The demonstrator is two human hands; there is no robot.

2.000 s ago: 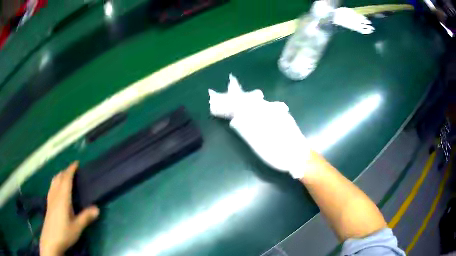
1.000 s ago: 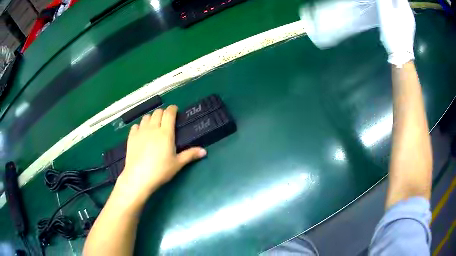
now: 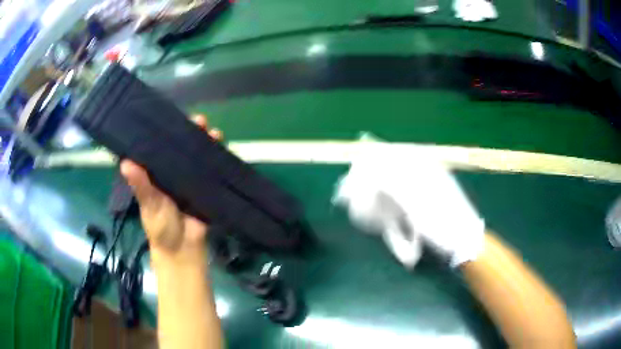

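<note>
My bare left hand (image 3: 167,215) grips a pair of long black power strips (image 3: 197,163) side by side, tilted, with the upper end to the left. My white-gloved right hand (image 3: 408,198) is blurred, right of the strips and apart from them. A white loop droops under its fingers; whether this is cloth or glove I cannot tell. Black mains plugs (image 3: 276,300) with metal pins lie or hang below the strips' lower end. Black cords (image 3: 122,272) trail at lower left.
A cream strip (image 3: 545,162) crosses the green bench. Clear plastic, possibly the bottle, is cut off at the right edge (image 3: 615,221). A dark strip with red marks (image 3: 504,88) lies beyond. Green crate (image 3: 30,293) and brown cardboard (image 3: 109,330) are at lower left.
My left hand has lifted the strips off the bench and tilted them. My right hand has come back from the clear bottle area towards the strips. The view has swung left.
</note>
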